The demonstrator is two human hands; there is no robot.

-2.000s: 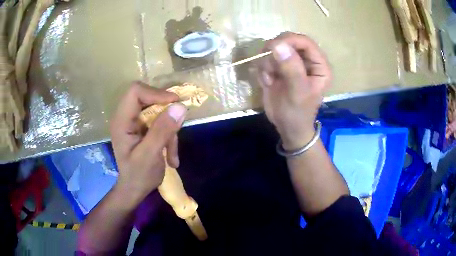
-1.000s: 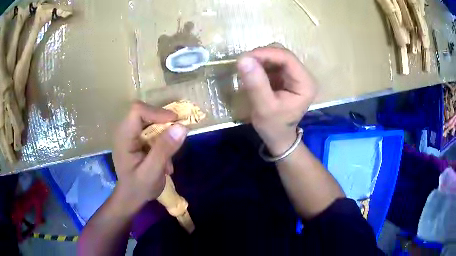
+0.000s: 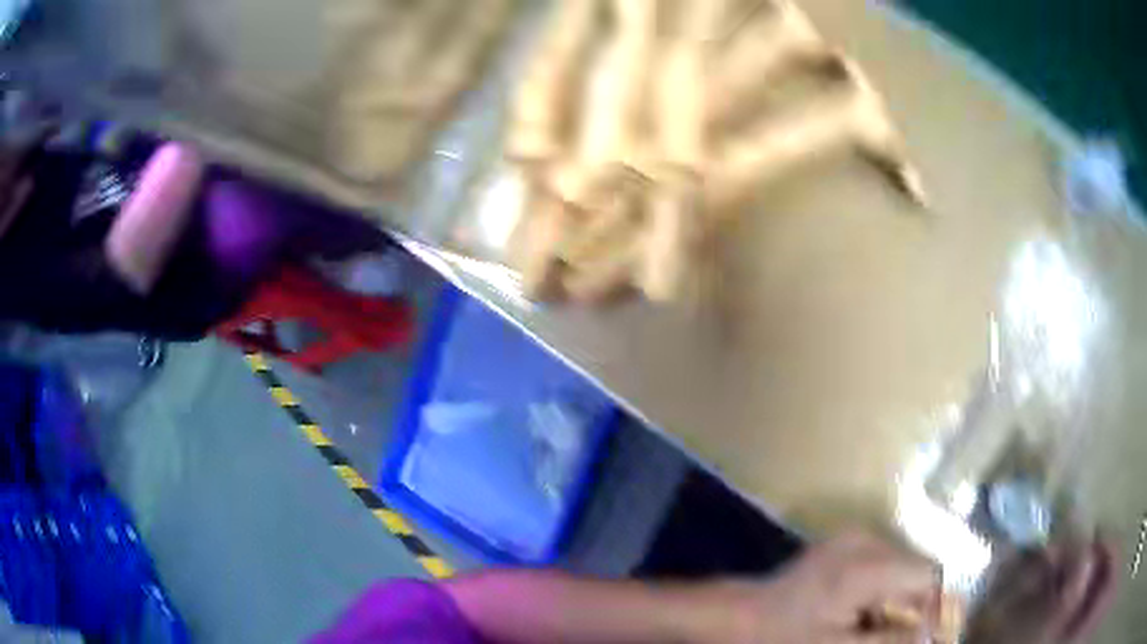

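Observation:
The view is blurred and turned left. My left hand [image 3: 849, 591] is at the bottom right by the table edge, closed on a tan limb piece [image 3: 903, 616]; only a small part shows at its fingertips. My right hand [image 3: 1069, 591] is beyond it near the bottom right corner, blurred and cut off by the frame edge; no swab can be made out. The small whitish dish [image 3: 1016, 511] lies on the table just above the right hand, beside bright reflections.
A large pile of tan limb pieces [image 3: 616, 233] lies on the table [image 3: 818, 365] at top centre. Below the edge are a blue crate [image 3: 503, 466] with pale liner, a red stool [image 3: 327, 321] and yellow-black floor tape [image 3: 333, 459]. Part of another person [image 3: 233, 233] shows at left.
The camera has swung left, so both hands and the dish now appear at the bottom right and the left pile appears large at the top. The swab no longer shows.

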